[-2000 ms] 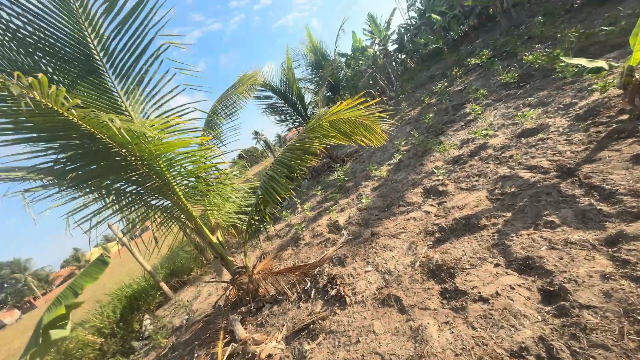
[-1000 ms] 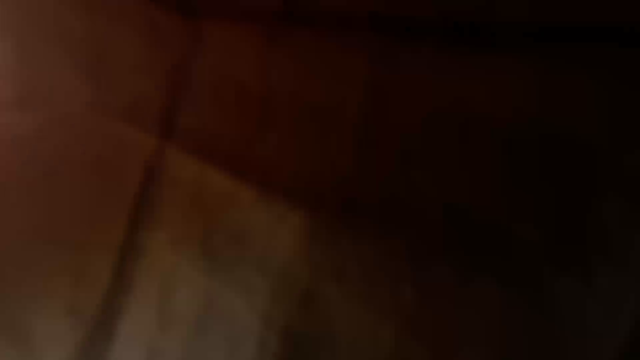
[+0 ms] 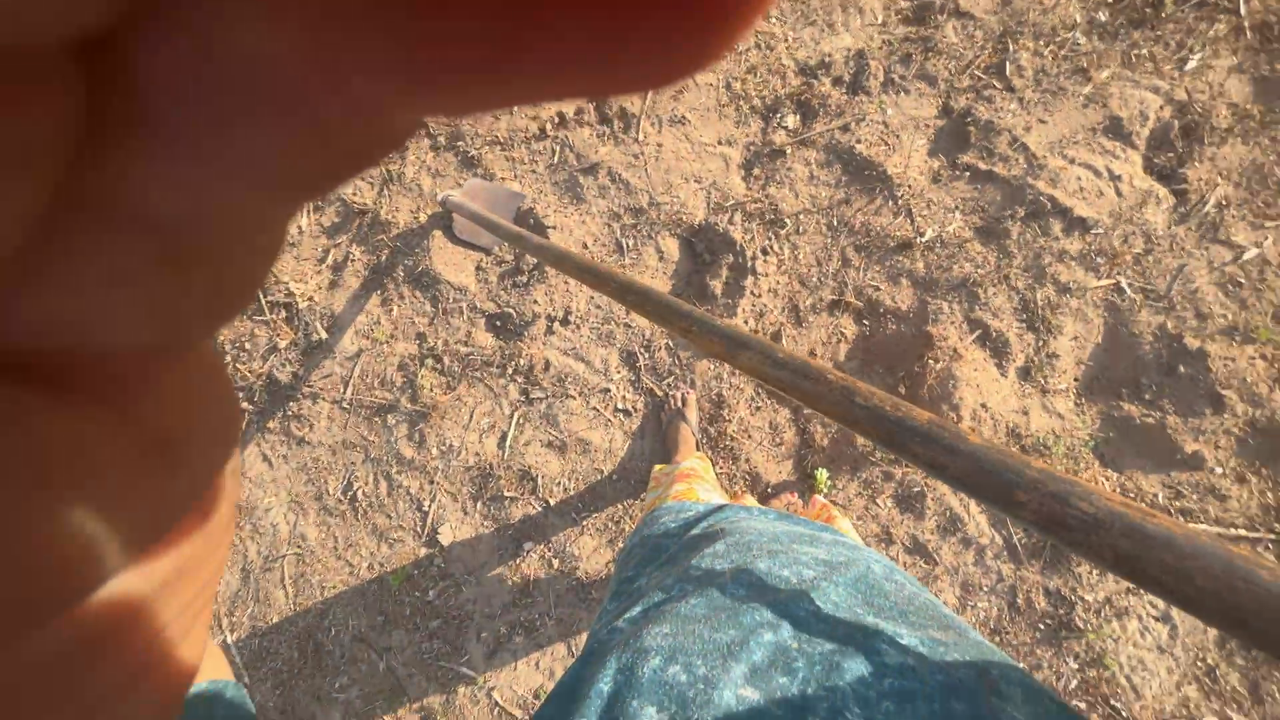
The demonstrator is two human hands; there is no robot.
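Note:
A long-handled hoe slants across the view. Its flat metal blade point(image 3: 490, 212) rests on the soil at upper left, and its worn wooden handle point(image 3: 800, 380) runs down past the right edge, where its end is out of sight. My left hand point(image 3: 200, 220) is very near the camera, dark and blurred, covering the left side and the top left. Whether its fingers grip anything cannot be seen. The hand does not visibly touch the hoe. My right hand is not in view.
Dry, uneven soil point(image 3: 1000, 250) with dents and bits of straw surrounds my bare foot point(image 3: 681, 425). A small green plant point(image 3: 821, 481) grows beside my patterned legwear. My blue garment point(image 3: 780, 620) fills the lower middle, and shadows stretch to the left.
The view has swung from a palm on a slope, through a dark, covered frame, down to the ground at my feet. The hoe and my left hand now show.

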